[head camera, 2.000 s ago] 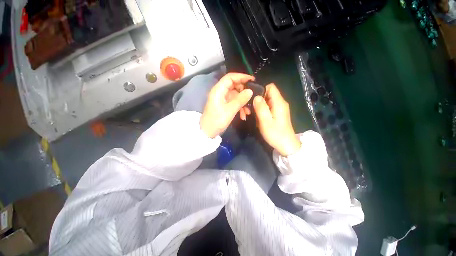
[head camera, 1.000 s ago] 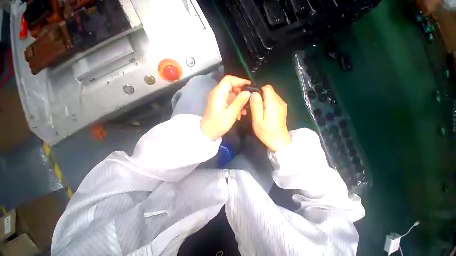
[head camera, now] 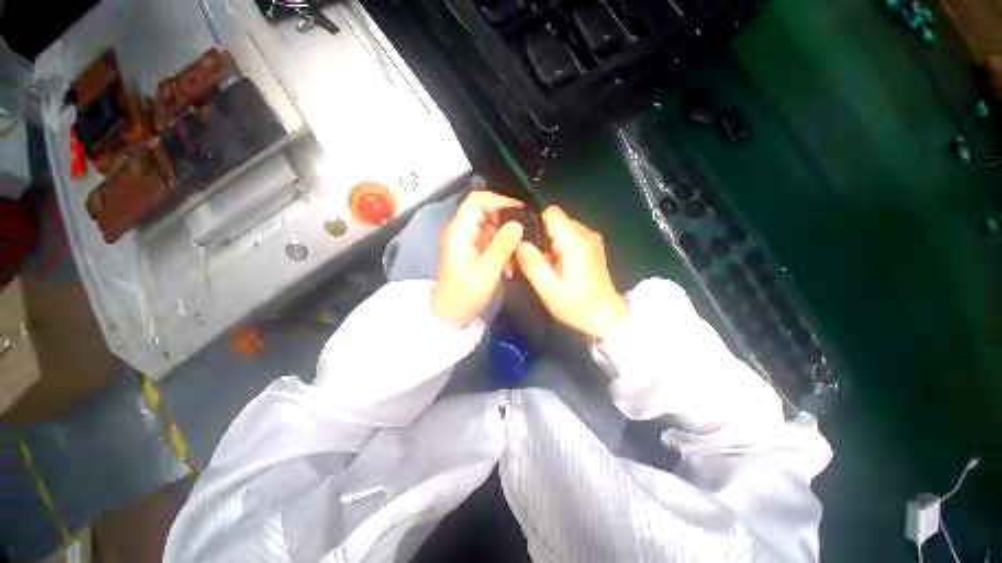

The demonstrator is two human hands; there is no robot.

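Observation:
A small black plastic housing (head camera: 525, 225) is held between my two hands, in the gap between the white machine table and the green bench. My left hand (head camera: 472, 255) grips its left side, with the thumb on its face. My right hand (head camera: 574, 273) grips its right side, also with the thumb on it. The fingers hide much of the housing, and its details are too small to tell.
The white machine table (head camera: 275, 288) at left bears the reddish-brown fixture (head camera: 134, 189) and an orange-red emergency stop button (head camera: 373, 203). Black blister trays (head camera: 571, 66) are ahead. A clear blister strip (head camera: 731, 264) with dark round parts and a white adapter (head camera: 923, 519) lie on the green bench (head camera: 890, 297).
The view has shifted, showing more of the machine table. Both hands still hold the housing, which now shows a broader face than one second ago.

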